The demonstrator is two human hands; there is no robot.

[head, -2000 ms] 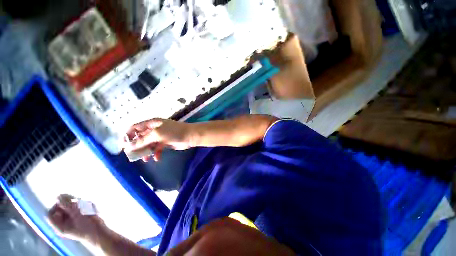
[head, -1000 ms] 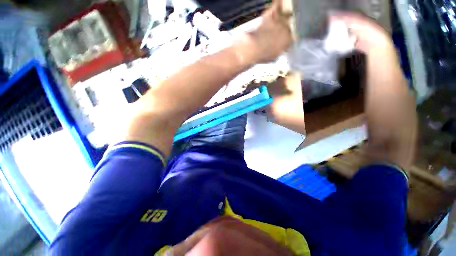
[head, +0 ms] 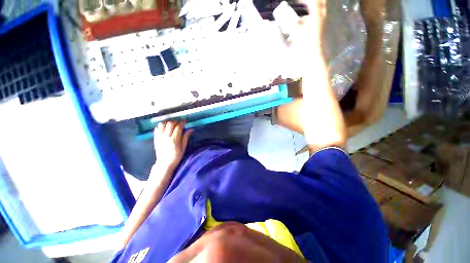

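Observation:
My left hand (head: 171,137) lies at the teal front edge of the keyboard tray (head: 232,110); its fingertips rest over the edge and the thumb is spread, with nothing seen in it. My right arm reaches up past the bench's right end. My right hand (head: 307,31) is washed out by glare beside a narrow white piece (head: 286,19); whether it holds it cannot be told. More white pieces (head: 227,13) lie loose at the top. Two small black blocks (head: 162,62) sit side by side on the perforated plate (head: 129,90).
The red-brown fixture (head: 123,23) with pale pockets is at the upper left, cut by the frame. A blue tray (head: 85,123) holds white sheet and dark grid parts on the left. An open carton (head: 384,77) with crinkled clear plastic (head: 345,46) is right; flat cardboard (head: 402,159) lies lower right.
My left hand has come back from the carton to the keyboard tray's edge. My right hand has moved left from over the carton to the bench's right end. The clear plastic now lies in the carton.

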